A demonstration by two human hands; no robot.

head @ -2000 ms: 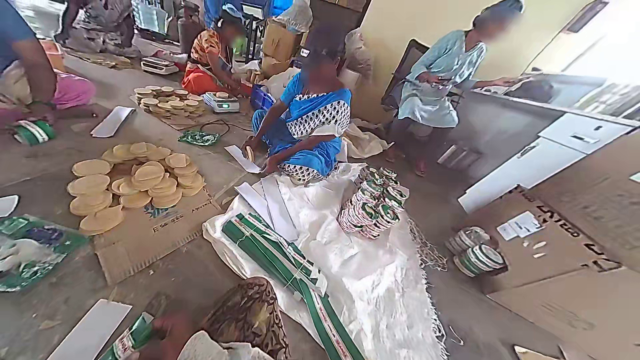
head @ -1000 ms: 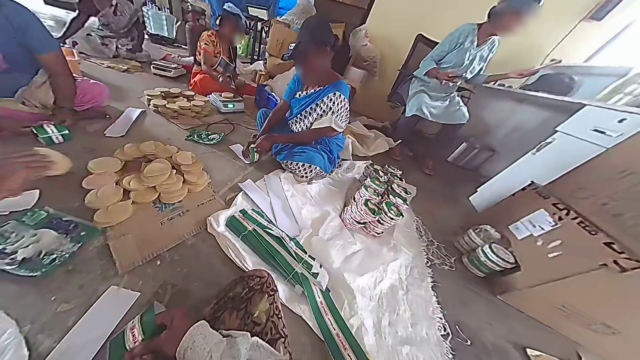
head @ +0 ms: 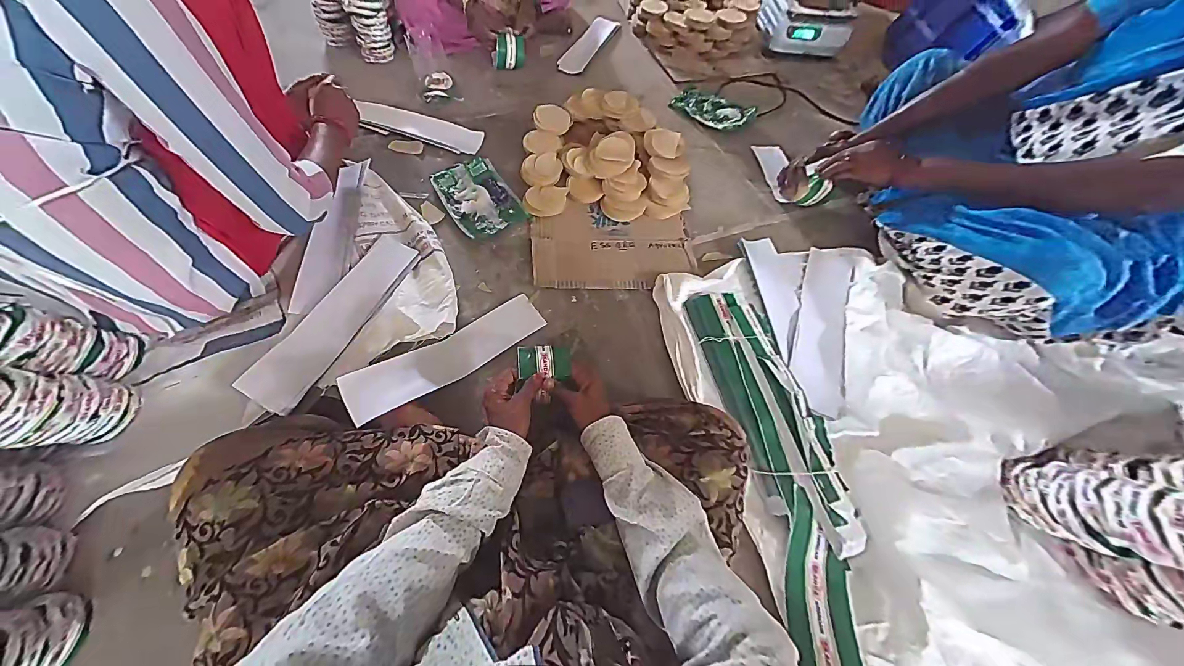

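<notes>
My left hand (head: 511, 403) and my right hand (head: 585, 396) hold a small green printed band roll (head: 544, 362) between them, above my lap. Its white and red strip bears writing. Just beyond it, to the left, a white paper strip (head: 444, 356) lies on the floor. Farther off, round tan discs (head: 610, 154) are piled on a flattened cardboard piece (head: 592, 259). To my right, tied bundles of green printed strips (head: 758, 398) rest on a white woven sheet (head: 925, 518).
At right a co-worker's hands (head: 846, 166) hold a green-banded roll. At left sits a person in striped cloth (head: 157, 176), near white strips (head: 324, 324) and stacked printed rolls (head: 55, 398). A plastic packet (head: 476, 196) lies by the discs; a scale (head: 807, 28) stands behind.
The view has swung down and left. Both my hands are now together on the green roll; one second ago a hand held a green piece low at the left.
</notes>
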